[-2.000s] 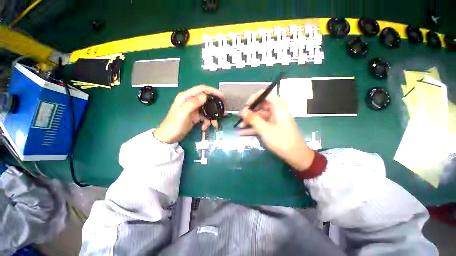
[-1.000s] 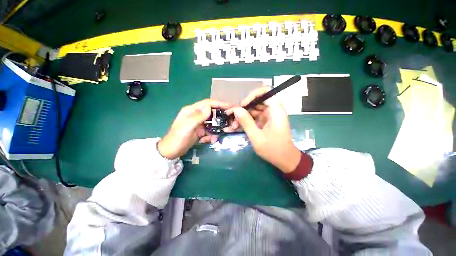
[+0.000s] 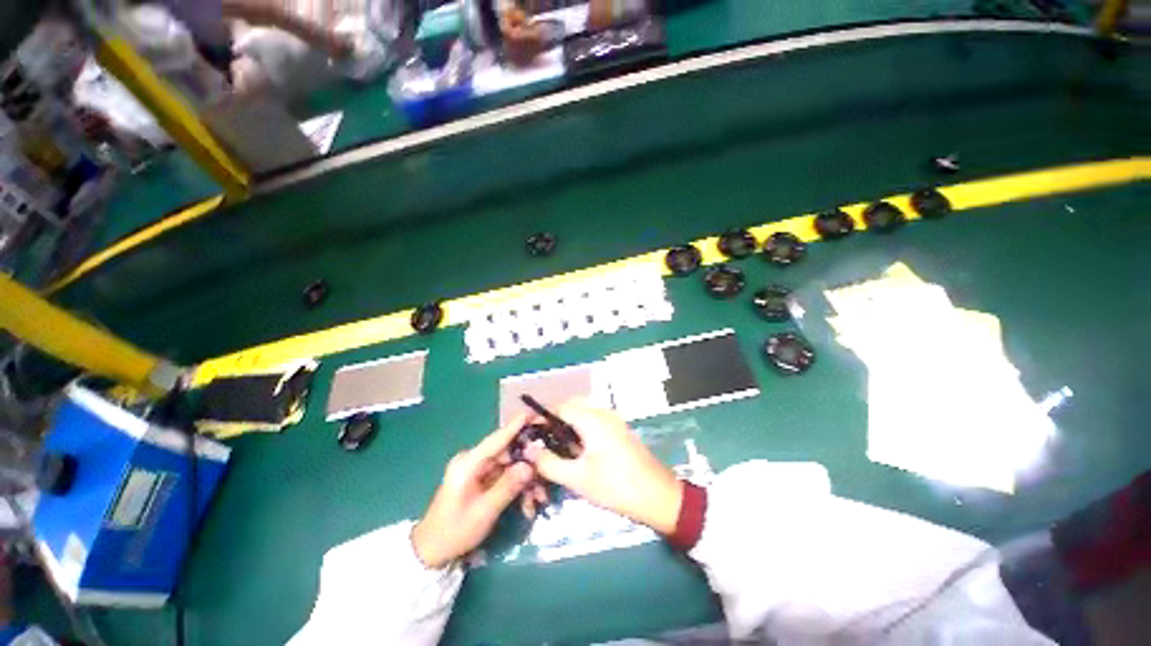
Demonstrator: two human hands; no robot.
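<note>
My left hand (image 3: pixel 470 500) holds a round black unit (image 3: pixel 535 442) between its fingers, low over the mat. My right hand (image 3: pixel 603 464), with the red cuff, holds slim dark tweezers (image 3: pixel 550 420) and its fingertips touch the unit. The fingers hide most of the unit. A shiny clear film (image 3: pixel 583 529) lies under and in front of the hands. A grey sheet (image 3: pixel 520 396) lies just behind them, partly covered, with a black sheet on white backing (image 3: pixel 709 371) to its right.
A toothed white die-cut sheet (image 3: pixel 571 312) lies by the yellow line (image 3: pixel 1010 191). Several black units (image 3: pixel 789 352) stand at right. Release papers (image 3: pixel 940 404) lie far right. At left are another grey sheet (image 3: pixel 377 384), black pieces (image 3: pixel 253 399) and a blue box (image 3: pixel 131 496). People work beyond the belt.
The view has tilted up and turned, showing the area beyond the belt. The tweezers stay in my right hand, now closer over the unit. The white piece seen on the unit is now hidden by fingers.
</note>
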